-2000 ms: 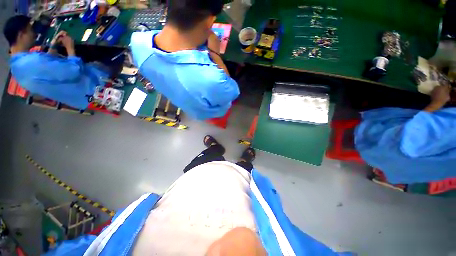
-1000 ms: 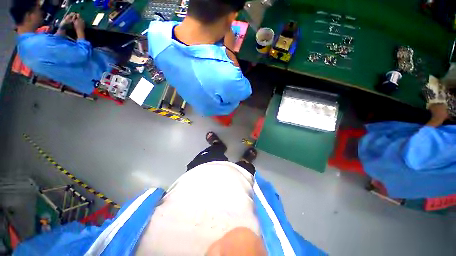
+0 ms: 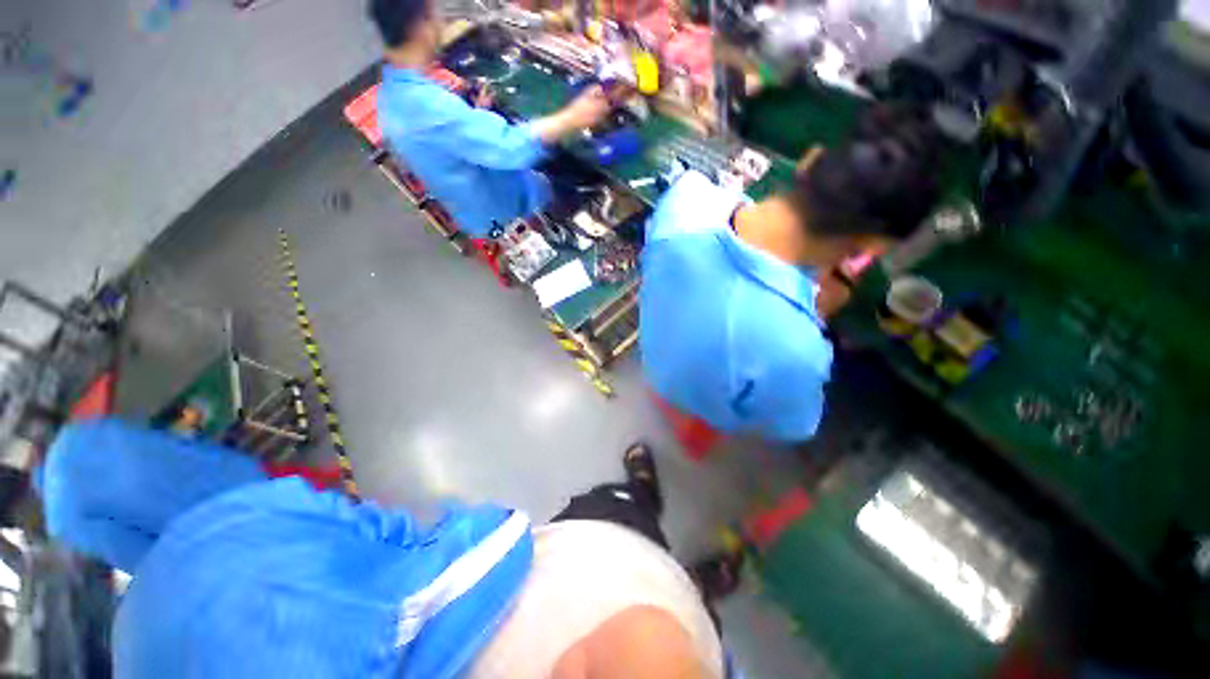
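Note:
Neither of my hands shows; a blue sleeve [image 3: 146, 497] of my open jacket [image 3: 305, 597] spreads at the lower left. A rounded skin-coloured shape lies at the bottom edge, with no fingers visible. Nearest in front, a silvery-white rectangular tray [image 3: 945, 551] lies on a low green side table [image 3: 836, 584] at the lower right. The picture is blurred on the right.
A person in blue [image 3: 730, 318] sits at the green bench [image 3: 1141, 438], near a pale tub [image 3: 913, 300] and yellow-black box [image 3: 958, 342]. Another person [image 3: 458, 146] sits further back. Yellow-black tape [image 3: 312, 358] crosses the grey floor [image 3: 425, 358].
The view has swung left and tilted, so the coworkers, bench and tray stand further right. The person at the far right has left the picture. More of my jacket's left side shows.

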